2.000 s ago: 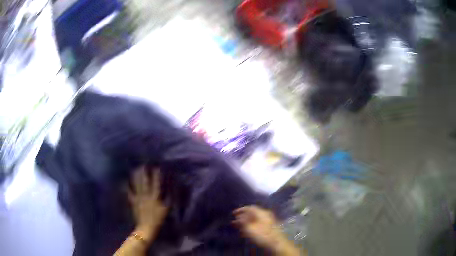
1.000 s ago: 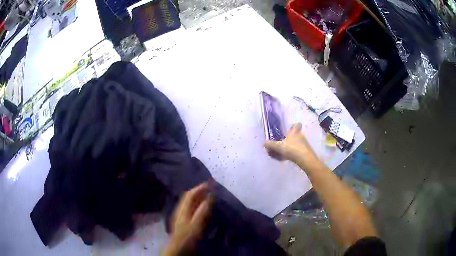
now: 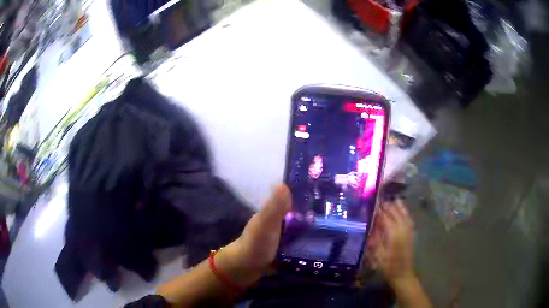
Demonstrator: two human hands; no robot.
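A smartphone (image 3: 331, 186) with a lit screen is held upright close in front of me. My left hand (image 3: 256, 243), with a red cord at the wrist, grips its lower left side, the thumb along the edge. My right hand (image 3: 394, 240) is at the phone's lower right, blurred and partly hidden behind it; whether it touches the phone I cannot tell. A black garment (image 3: 138, 180) lies heaped on the white table (image 3: 241, 78), left of the phone.
A small card (image 3: 400, 139) lies at the table's right corner, partly behind the phone. A red bin (image 3: 376, 13) and a dark crate (image 3: 448, 48) stand on the floor beyond. A blue piece (image 3: 448, 165) is on the floor at right.
The phone has come up from the table to close in front of me, now in my left hand. My right hand has drawn back towards me. The garment stays on the table.
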